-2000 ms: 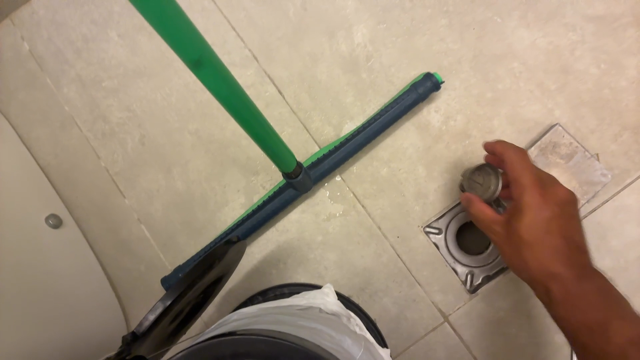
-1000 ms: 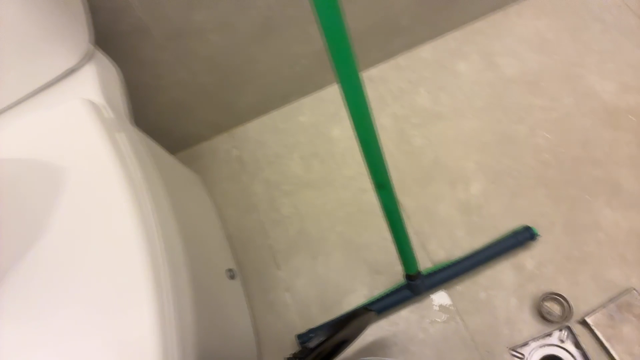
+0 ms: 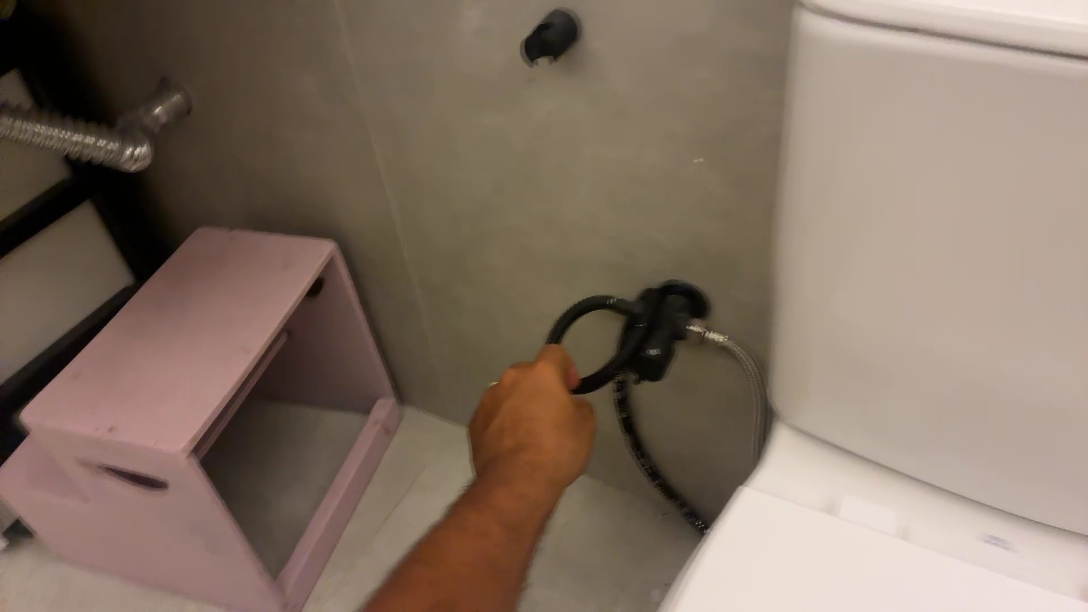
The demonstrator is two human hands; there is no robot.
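My left hand (image 3: 531,421) reaches in from the bottom, back upward, its fingers closed around a curved black hose (image 3: 586,314). The hose loops beside a black valve fitting (image 3: 654,331) on the grey wall, just right of my hand. What lies inside the fist is hidden. A braided metal hose (image 3: 748,365) leaves the fitting on the right, and a dark hose (image 3: 637,442) hangs below it. Higher on the wall is an empty black holder bracket (image 3: 552,36). My right hand is out of view.
A pink step stool (image 3: 161,340) stands at the left against the wall. A white toilet (image 3: 926,255) takes up the right side. A corrugated metal pipe (image 3: 76,136) meets the wall at the upper left, beside a black-framed piece (image 3: 51,340).
The view has swung from the floor drain and green-handled squeegee to the wall beside the toilet. My left hand has come into view, holding the black hose. The hand at the drain is gone from view.
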